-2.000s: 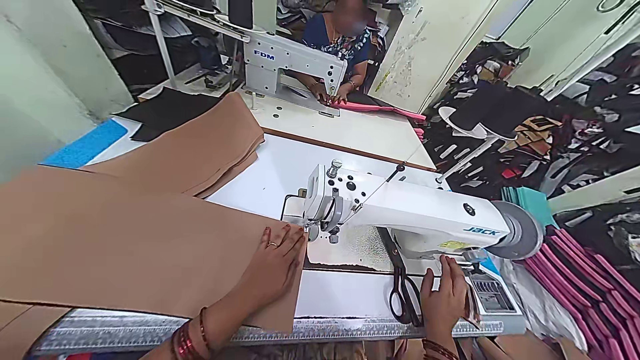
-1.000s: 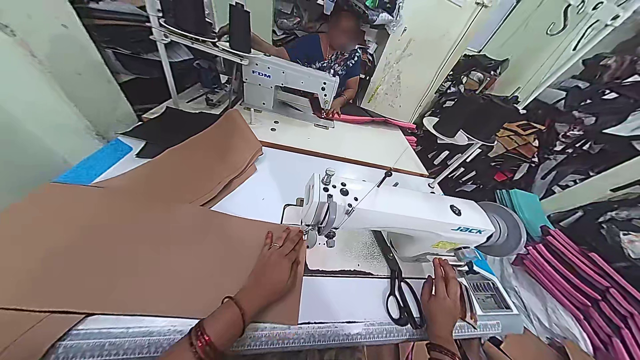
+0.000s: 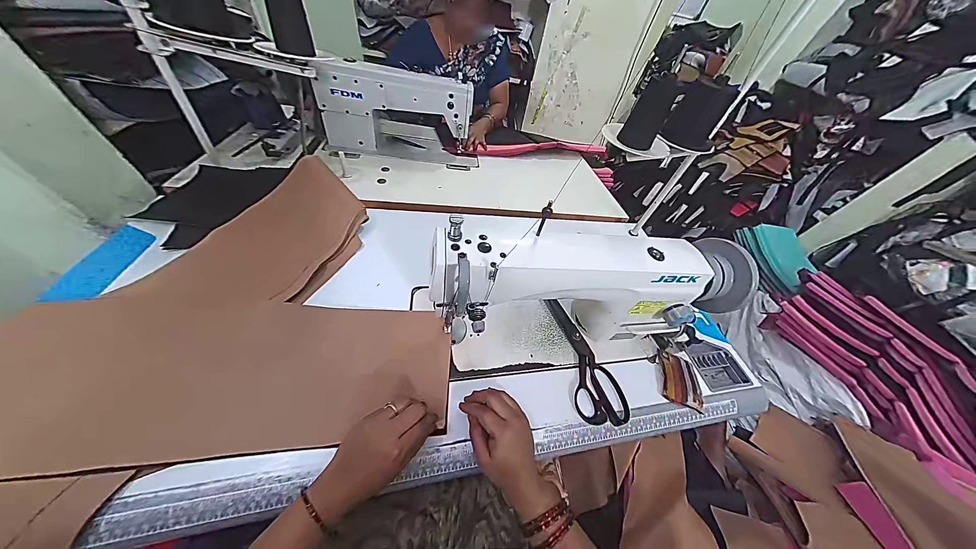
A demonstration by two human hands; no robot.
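Note:
A large brown sheet of fabric or leather-like material (image 3: pixel 229 374) lies across the left of the sewing table, its right edge by the needle area of a white Jack sewing machine (image 3: pixel 579 267). My left hand (image 3: pixel 389 438) pinches the sheet near its lower right corner. Just right of that corner is my right hand (image 3: pixel 496 435), fingers bent and thumb near the fingertips; whether it holds a thread or anything small cannot be told. Black-handled scissors (image 3: pixel 598 389) lie on the table right of my hands, blades toward the machine. More brown pieces (image 3: pixel 305 229) are stacked behind the sheet.
A measuring tape strip (image 3: pixel 640 427) runs along the front edge. Beyond stands an FDM sewing machine (image 3: pixel 396 107), where a person (image 3: pixel 488 76) works on pink-edged material. Pink-and-black pieces (image 3: pixel 877 351) and teal pieces (image 3: pixel 774 255) are stacked at right. Brown offcuts (image 3: pixel 808 465) lie below.
My right hand has left the machine's right base and come left, close to my left hand. My left hand has moved down from near the needle to the sheet's lower corner.

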